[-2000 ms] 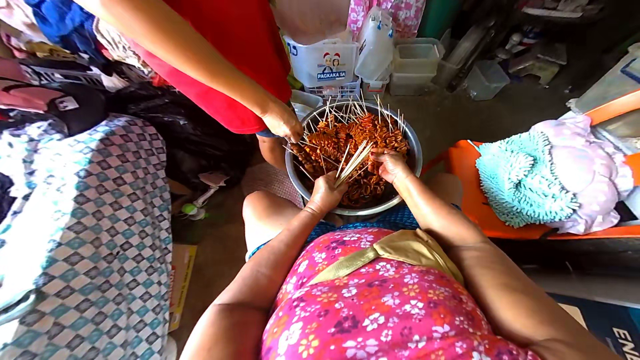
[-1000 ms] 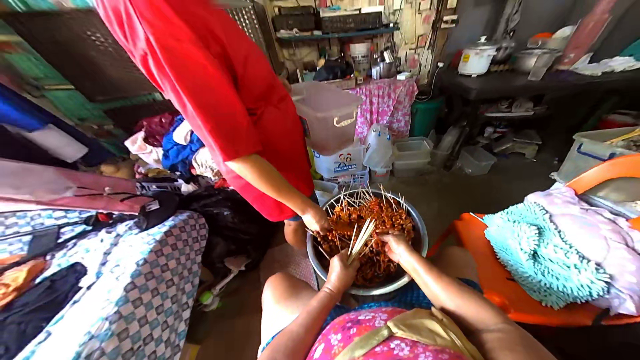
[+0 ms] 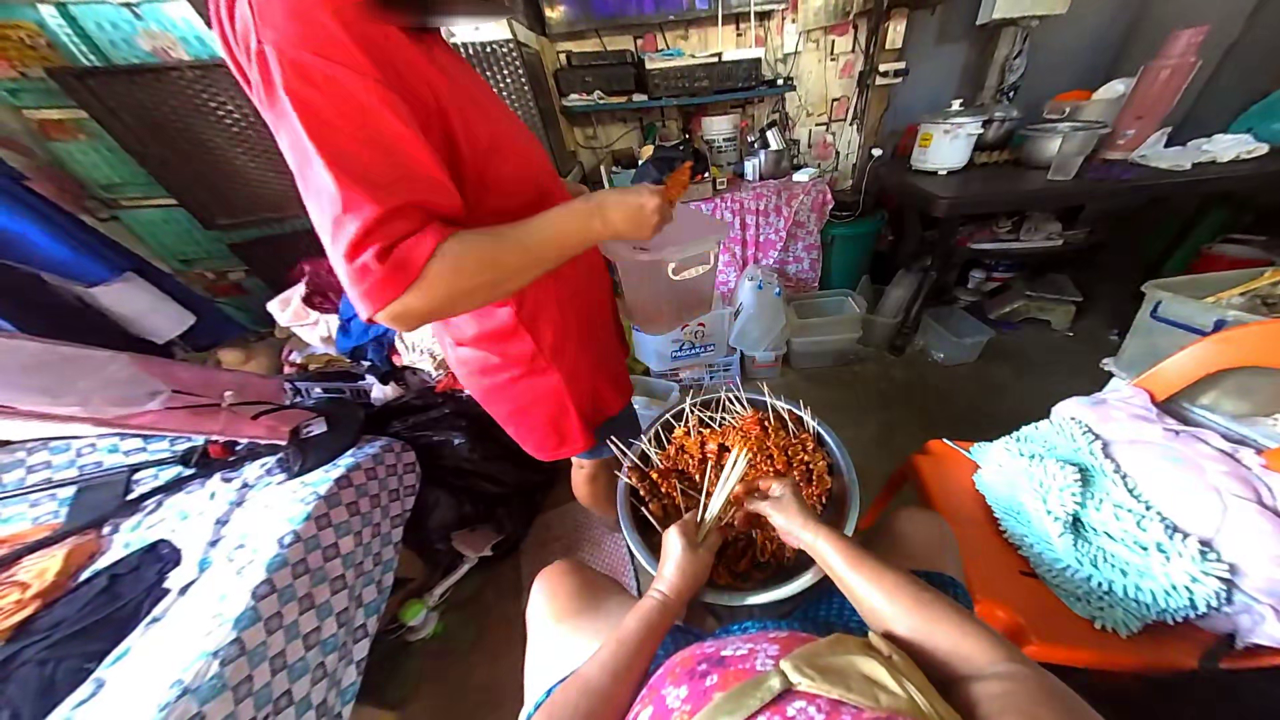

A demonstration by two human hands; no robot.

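A round metal basin stands low in front of me, between my knees. Reddish-orange marinated meat pieces fill it, many threaded on thin sticks whose ends point toward the far rim. My left hand grips a bundle of bare bamboo skewers over the near left part of the basin. My right hand is at the meat, just right of the bundle, with its fingers bent; whether they hold a piece is hidden.
A person in a red shirt stands at the basin's left, holding up a reddish piece. An orange chair with a teal cloth is at right; a checkered-covered surface is at left. Plastic containers stand beyond.
The other person's hand has risen from the basin's left side and now holds a reddish piece up. My hands stay over the basin. The view has tilted up.
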